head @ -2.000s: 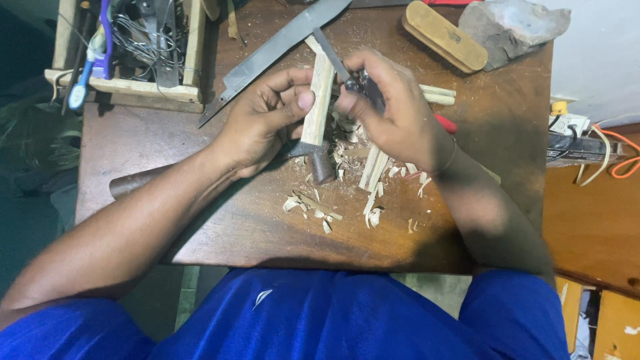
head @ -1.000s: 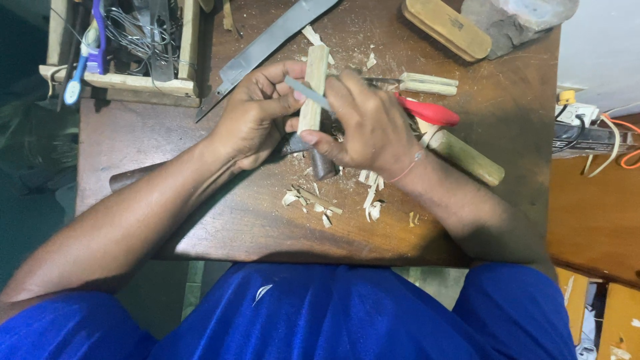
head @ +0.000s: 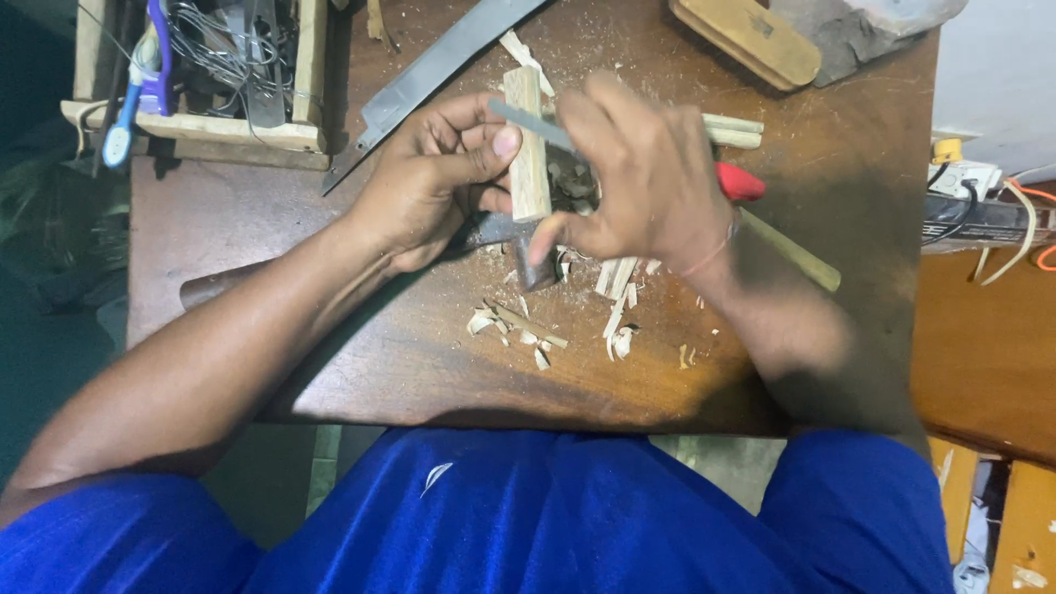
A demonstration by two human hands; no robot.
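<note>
A pale block of wood point(head: 530, 169) stands nearly upright between the thumb and fingers of my left hand point(head: 441, 177). My right hand point(head: 639, 169) is closed on a knife, whose grey blade point(head: 532, 124) lies across the upper part of the block; the handle is hidden by my fingers. Just below the block is the dark metal head of a hammer point(head: 535, 262), with its handle point(head: 219, 285) passing under my left forearm. Wood shavings point(head: 623, 340) and a thin stick point(head: 528, 323) lie on the wooden table point(head: 396, 363) nearer my body.
A wide machete-like blade point(head: 445, 62) lies beyond my left hand. At the far left stands a wooden box point(head: 198, 128) with wire and toothbrushes. A wooden brush back or block point(head: 747, 41) touches a grey stone point(head: 858, 33). A red object point(head: 740, 181) and a wooden handle point(head: 792, 247) lie right of my right hand.
The wood block was tilted earlier and now stands closer to upright. The knife blade, earlier raised at the block's top, now crosses its upper part.
</note>
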